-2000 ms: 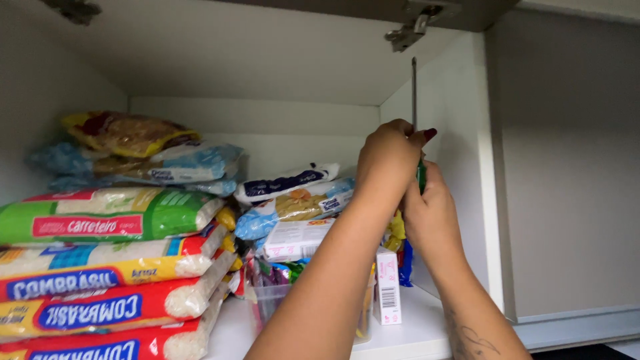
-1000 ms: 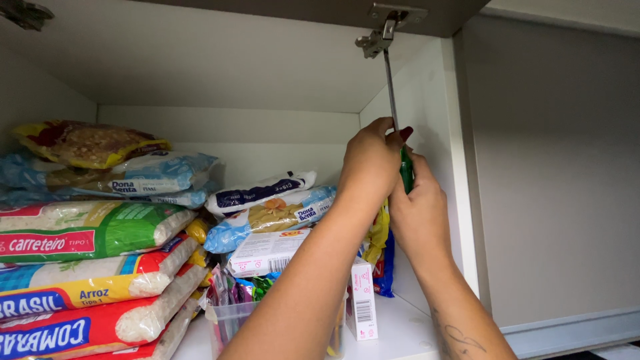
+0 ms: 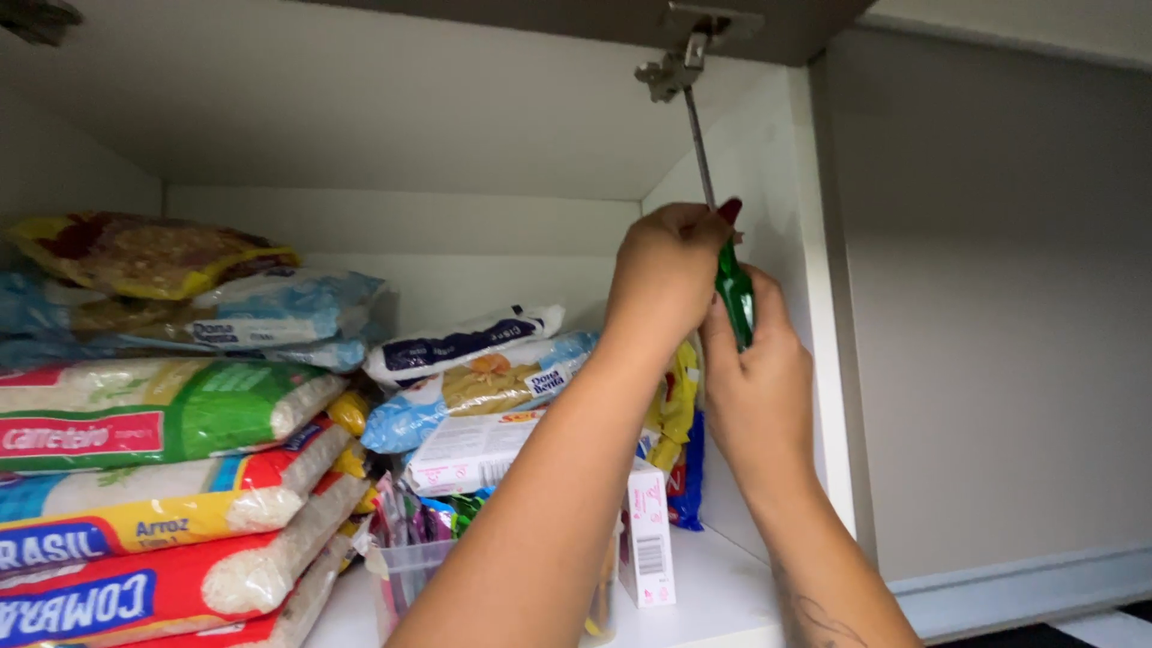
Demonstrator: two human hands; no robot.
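Note:
My right hand [image 3: 756,378] grips the green handle of a screwdriver [image 3: 737,301], which points upward and leans a little left. My left hand [image 3: 670,265] pinches the tool higher up, where the metal shaft meets the handle. The shaft's upper end reaches a metal cabinet hinge [image 3: 670,74] below the raised door panel [image 3: 558,20]. Whether the tip sits in a screw cannot be told.
Stacked rice bags [image 3: 144,414] fill the cabinet's left. Pasta packets [image 3: 490,382], a white box [image 3: 472,450], a plastic bin [image 3: 409,567] and an upright small box [image 3: 648,535] stand behind my forearms. The cabinet's side wall [image 3: 814,297] rises close to my right hand.
Two seconds ago the screwdriver's tip stood free beside the hinge; now it is up against the hinge. Both hands keep their hold on the tool.

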